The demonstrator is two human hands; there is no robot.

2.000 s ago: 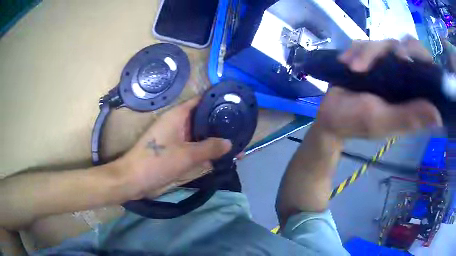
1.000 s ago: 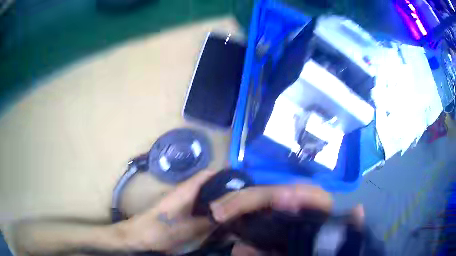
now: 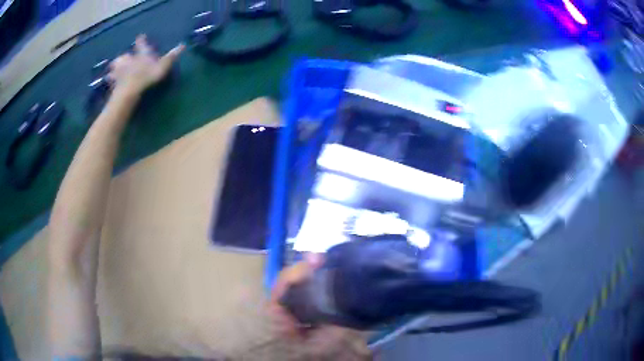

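Note:
My left hand (image 3: 141, 69) is stretched out over the green belt at the upper left, fingers spread, at a dark headphone (image 3: 97, 88) partly hidden by the hand. Contact between them cannot be told. My right hand (image 3: 311, 310), blurred and partly hidden, is wrapped round the black electric screwdriver (image 3: 367, 278) at bottom centre, in front of the blue tray. A dark cord loop (image 3: 487, 300) runs right from the driver.
More headphones (image 3: 243, 42) lie on the green belt (image 3: 212, 88). A smartphone (image 3: 247, 187) lies on the cardboard (image 3: 162, 240) beside the blue tray (image 3: 281, 183), which holds the screw feeder (image 3: 395, 173). Whitish film (image 3: 600, 113) and a blurred dark oval (image 3: 544, 162) are right.
My left hand has let go of the ear cup and reached out to the belt. The headphone on the cardboard is gone from there. The view has shifted towards the belt. The driver stays in my right hand.

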